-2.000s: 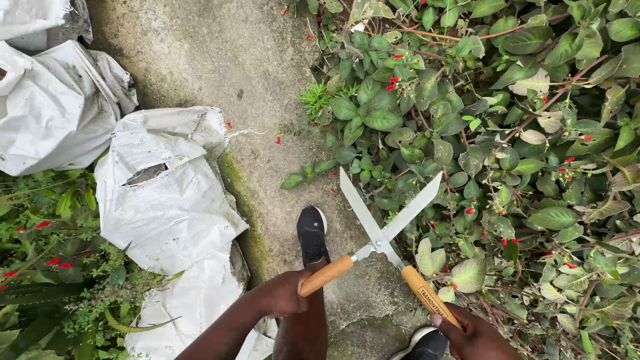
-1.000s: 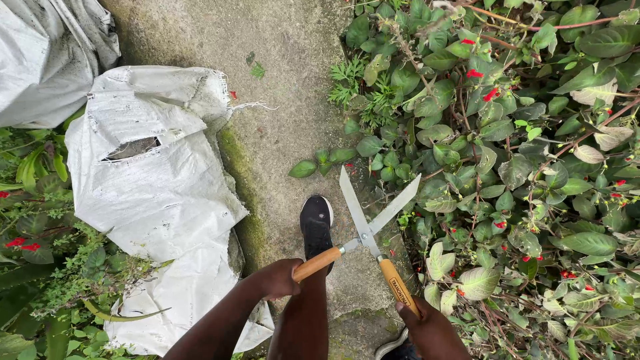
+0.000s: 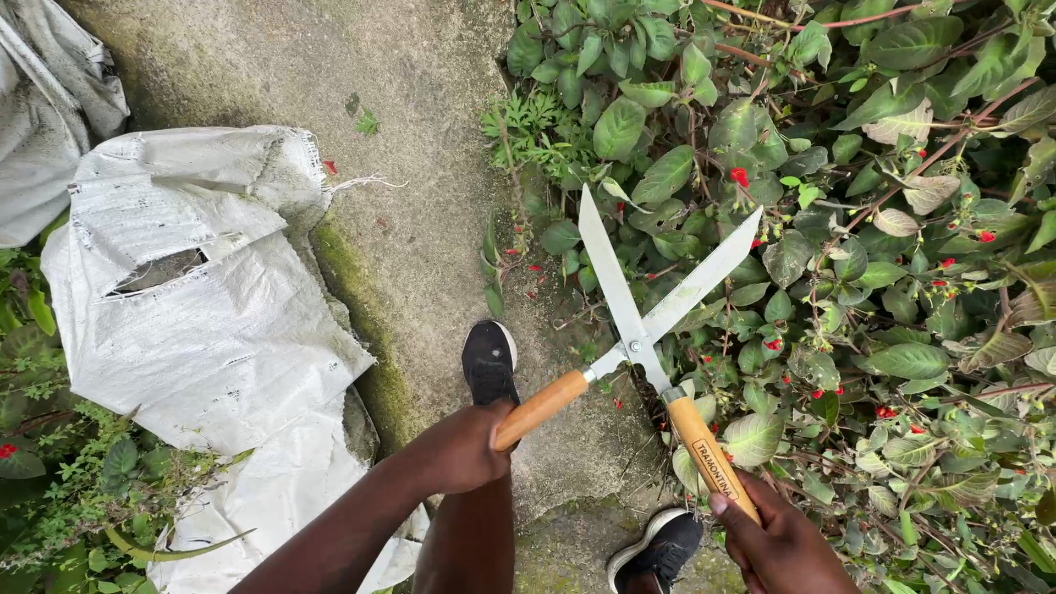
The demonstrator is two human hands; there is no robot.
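Tramontina hedge shears (image 3: 635, 342) point away from me over the border between the concrete path and the leafy plants. Their two metal blades stand apart in a V, tips against the foliage. My left hand (image 3: 470, 450) is closed around the end of the left wooden handle. The right wooden handle lies in the grip of my right hand (image 3: 771, 532), its thumb on top of the wood. Green plants with small red flowers (image 3: 825, 330) lie around and beyond the right blade. A leafy sprig (image 3: 492, 268) is on the path's edge, left of the blades.
A concrete path (image 3: 429, 165) runs up the middle, with a black shoe (image 3: 490, 359) on it and another shoe (image 3: 660, 544) lower right. White woven sacks (image 3: 206, 346) line its left side, one torn. More greenery (image 3: 74, 487) grows at the lower left.
The blades have stayed apart throughout. The leafy sprig at the path's edge was stretched across the concrete a second ago and now hangs more upright. The view has shifted slightly.
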